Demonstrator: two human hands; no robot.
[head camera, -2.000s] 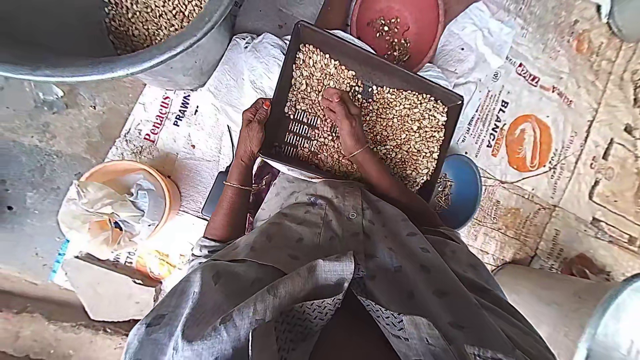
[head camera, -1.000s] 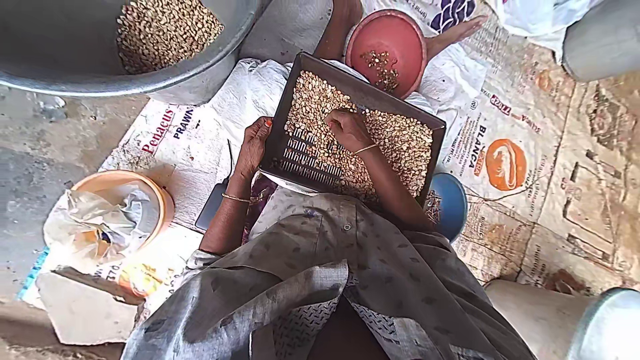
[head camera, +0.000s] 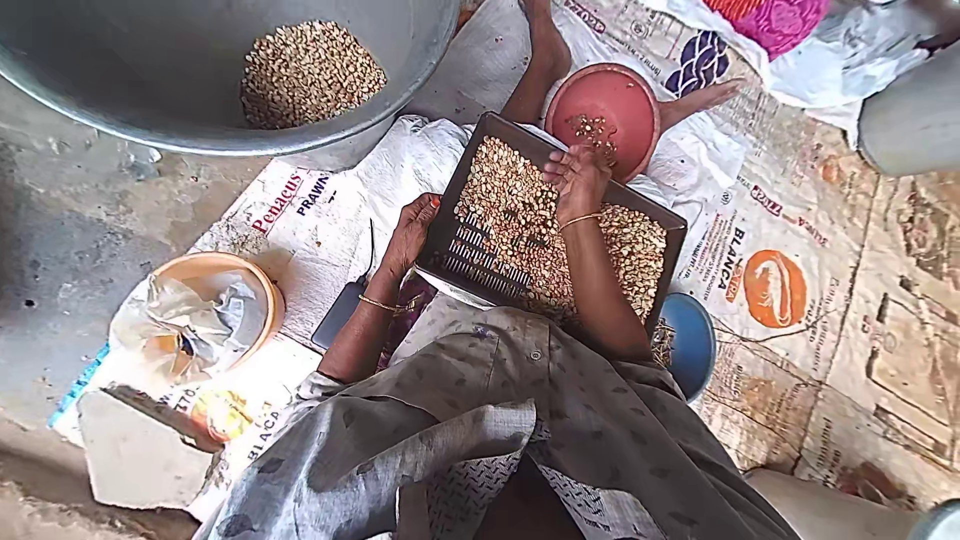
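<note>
A dark slotted plastic tray (head camera: 673, 259) rests tilted on my lap, holding a spread of pale brown split nuts or kernels (head camera: 510, 184). My left hand (head camera: 414, 225) grips the tray's left rim. Over the tray's far side, close to the red bowl (head camera: 611, 90), my right hand (head camera: 581, 176) is raised with its fingers partly curled; whether anything is between them cannot be told. Small dark bits lie inside the red bowl. A blue bowl (head camera: 694, 345), partly hidden by the tray and my arm, holds thin scraps.
A large metal basin (head camera: 360, 131) with more kernels stands at the upper left. Beside my left arm are an orange tub (head camera: 274, 300) lined with plastic and a dark flat object (head camera: 337, 315). A stone slab (head camera: 142, 457) lies lower left. Printed sacks (head camera: 817, 300) cover the floor.
My right hand has moved from over the kernels to the tray's far edge beside the red bowl. My left hand remains on the tray's rim.
</note>
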